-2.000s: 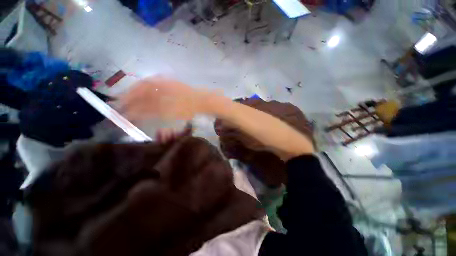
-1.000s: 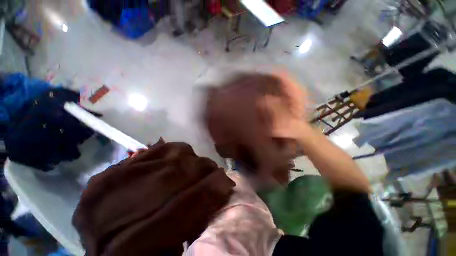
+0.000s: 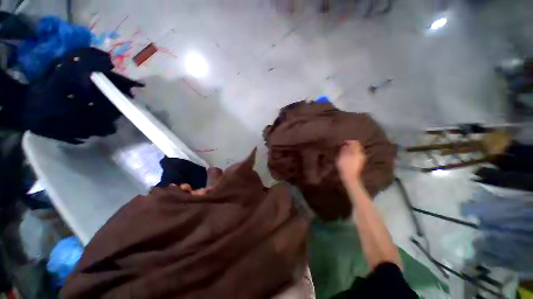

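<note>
A large armful of brown garments (image 3: 198,239) fills the lower left, close to the camera. My left hand (image 3: 196,188) shows only as fingertips at its upper edge, holding the armful. A second heap of brown garments (image 3: 310,149) lies ahead, right of centre, with a bit of blue at its far edge. My right hand (image 3: 352,160) is on top of this heap, at its right part; its fingers are blurred, so I cannot tell if they grip cloth. The green sack (image 3: 336,257) lies below the heap, partly hidden by my right arm.
A pale plastic bin (image 3: 64,181) stands at left, with dark garments (image 3: 73,96) over its far rim and blue plastic bags (image 3: 52,47) beyond. A wooden stool (image 3: 456,149), grey metal rail legs (image 3: 409,207) and light blue-grey garments (image 3: 502,225) are at right.
My right hand has moved from a blurred brown piece held above the heap down onto the heap. The brown armful at left spreads wider in view. The camera view has shifted.
</note>
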